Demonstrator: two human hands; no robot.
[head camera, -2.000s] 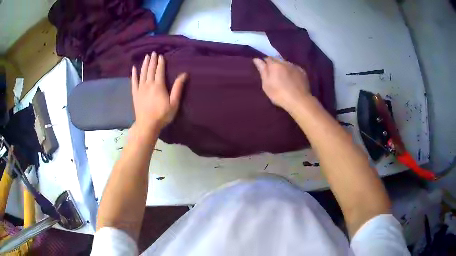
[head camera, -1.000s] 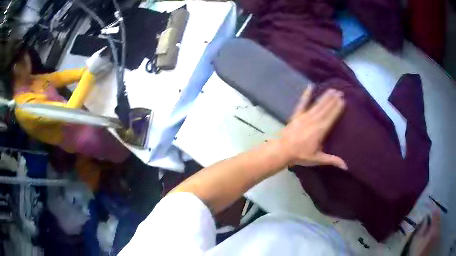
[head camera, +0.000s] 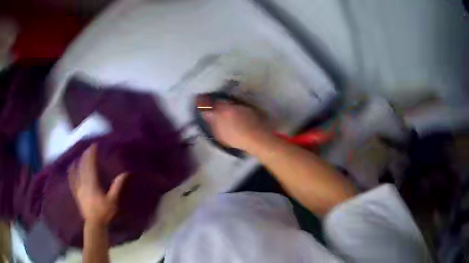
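The picture is blurred. The dark maroon garment (head camera: 154, 138) lies over the padded board at the left of the white table. My left hand (head camera: 94, 192) rests on the garment, palm down with its fingers spread. The grey end of the sleeve board (head camera: 43, 244) shows at the lower left. My right hand (head camera: 231, 123) is on the iron (head camera: 229, 148), which sits on the table right of the garment. The hand hides the iron's handle. The red cord sleeve (head camera: 308, 137) runs out behind the iron.
The white table (head camera: 154, 46) has a dark right edge. A maroon pile (head camera: 20, 113) and a blue object (head camera: 24, 148) are at the far left. A red thing (head camera: 41, 36) is at the upper left. Blurred dark clutter (head camera: 432, 169) lies at the right.
The view has swung to the right. My right hand has moved onto the iron. My left hand is still on the garment. The other person has left the view.
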